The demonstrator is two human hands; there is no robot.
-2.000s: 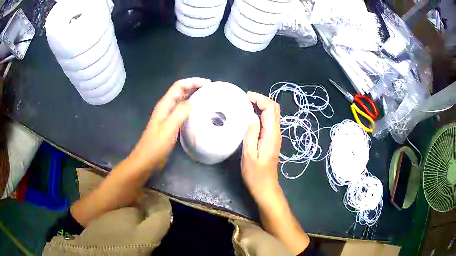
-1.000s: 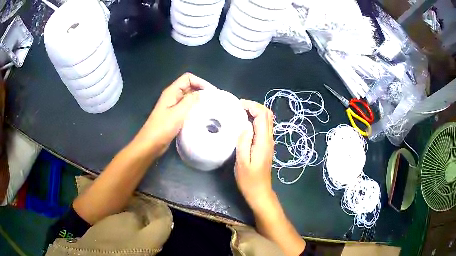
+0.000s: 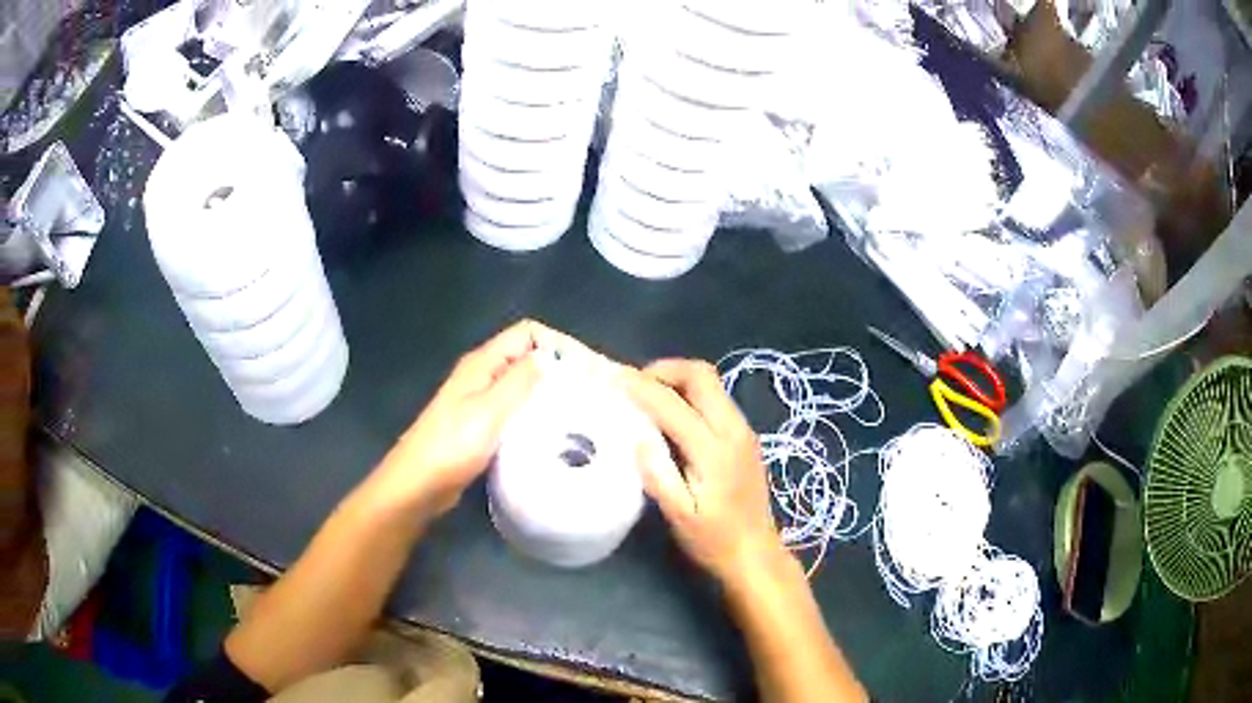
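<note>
A round white housing [image 3: 563, 501] with a dark central hole stands on the dark bench in front of me. My left hand [image 3: 481, 405] holds its far left side. My right hand [image 3: 703, 460] holds its right side, with fingers bent over the far rim. The fingertips of both hands are close together at the far edge, where a small dark spot shows. I cannot tell whether a cord is pinched there. A loose tangle of cord [image 3: 813, 474] lies just right of my right hand, partly hidden by it.
Stacks of white housings stand at left [image 3: 261, 323] and at the back [image 3: 529, 131]. Scissors [image 3: 947, 385], cord bundles [image 3: 936, 505], a green-framed dark object [image 3: 1096, 543] and a fan [image 3: 1201, 481] are at right. Clear plastic bags [image 3: 1057, 275] lie at back right.
The view has tilted up, so the bench things sit lower and more of the back stacks shows. My right fingers have moved over the housing's far rim, towards my left fingertips.
</note>
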